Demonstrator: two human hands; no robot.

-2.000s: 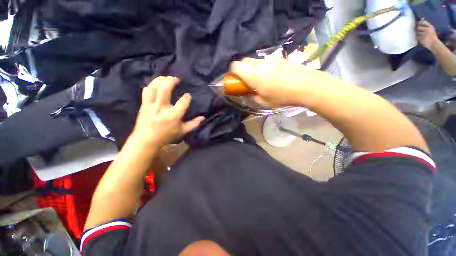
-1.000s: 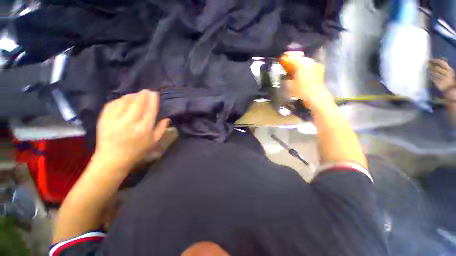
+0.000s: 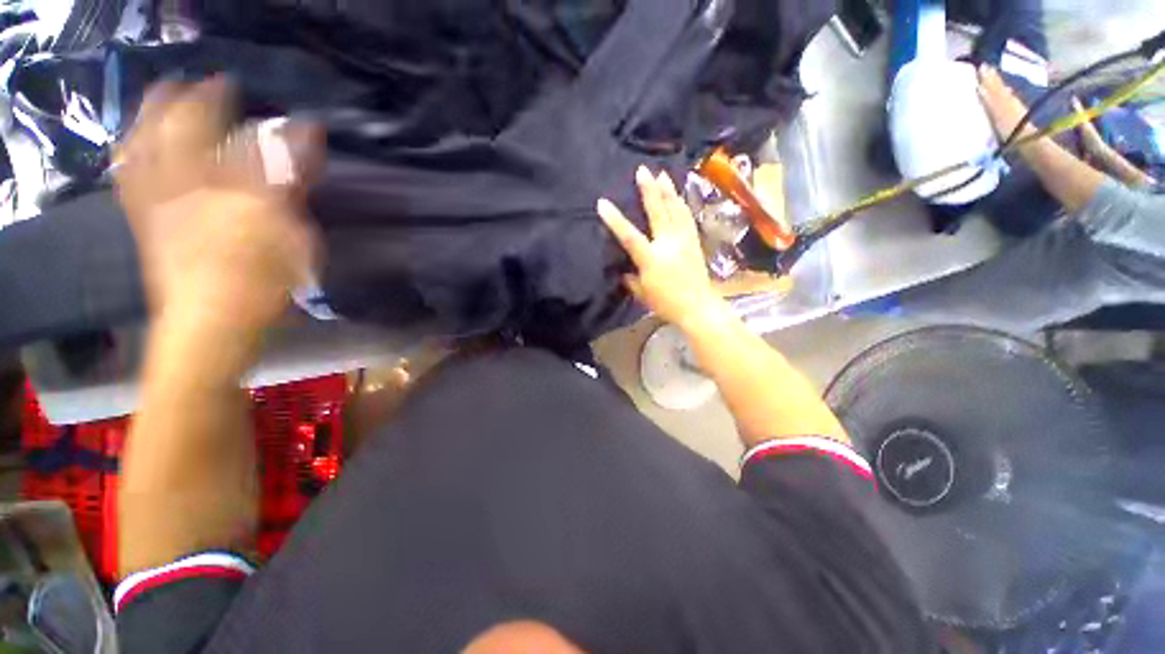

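A dark garment [image 3: 434, 217] lies wrinkled over the long dark padded board [image 3: 70, 266]. My left hand [image 3: 224, 198] is blurred over the garment's left part; whether it grips cloth cannot be told. My right hand [image 3: 664, 249] lies on the garment's right part with fingers spread, holding nothing. The steam iron [image 3: 754, 202], with an orange-brown handle and shiny body, stands at the board's right end, just right of my right hand, and nobody holds it.
A yellow and black hose [image 3: 894, 189] runs right from the iron. A round black fan [image 3: 977, 479] stands below right, a red basket [image 3: 296, 428] below left. A person's arm [image 3: 1054, 164] is at the right by a white rounded object [image 3: 943, 128]. Dark cloth is heaped behind the board.
My right hand has let go of the iron, which now rests at the right end, and moved onto the garment. My left hand has moved left and up. The garment lies more stretched out.
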